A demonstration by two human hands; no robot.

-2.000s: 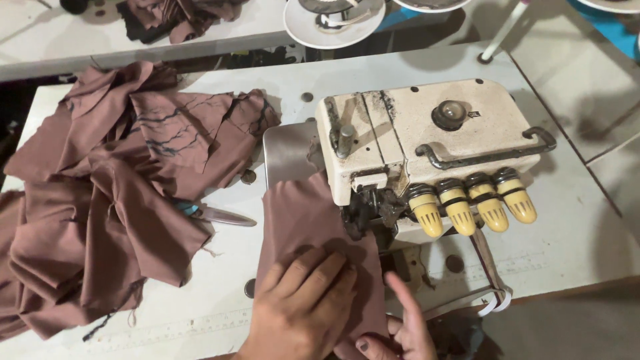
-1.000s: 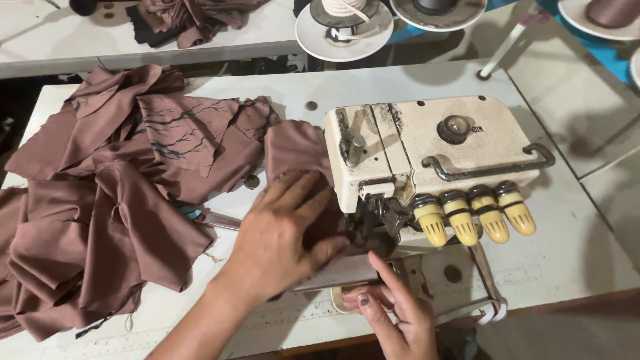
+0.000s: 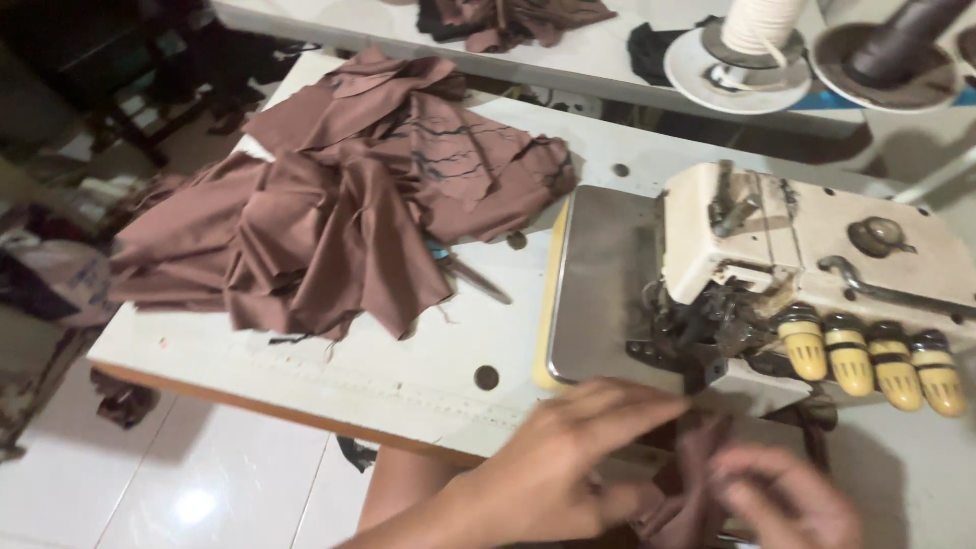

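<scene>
A white overlock sewing machine (image 3: 808, 236) with several yellow tension knobs stands on the white table. Just below its presser area, at the table's front edge, is a bunched piece of brown fabric (image 3: 694, 488). My right hand (image 3: 785, 488), blurred, has its fingers closed on this fabric. My left hand (image 3: 564, 457) is beside it, fingers stretched toward the machine; whether it grips the cloth is not clear. The machine's metal plate (image 3: 606, 282) lies bare. To the left, a heap of brown fabric pieces (image 3: 320, 236), some with dark branching lines, partly covers a pair of scissors (image 3: 479, 278).
Behind the table, a second white surface (image 3: 366, 23) holds more brown and black cloth (image 3: 511, 19). At the back right, a cone of white thread (image 3: 759, 30) and a dark cone (image 3: 900, 46) stand on round holders. Fabric scraps (image 3: 126, 396) lie on the tiled floor.
The brown fabric has left the metal plate and is now bunched below the machine. Both hands have moved toward the table's front edge. The view has swung left.
</scene>
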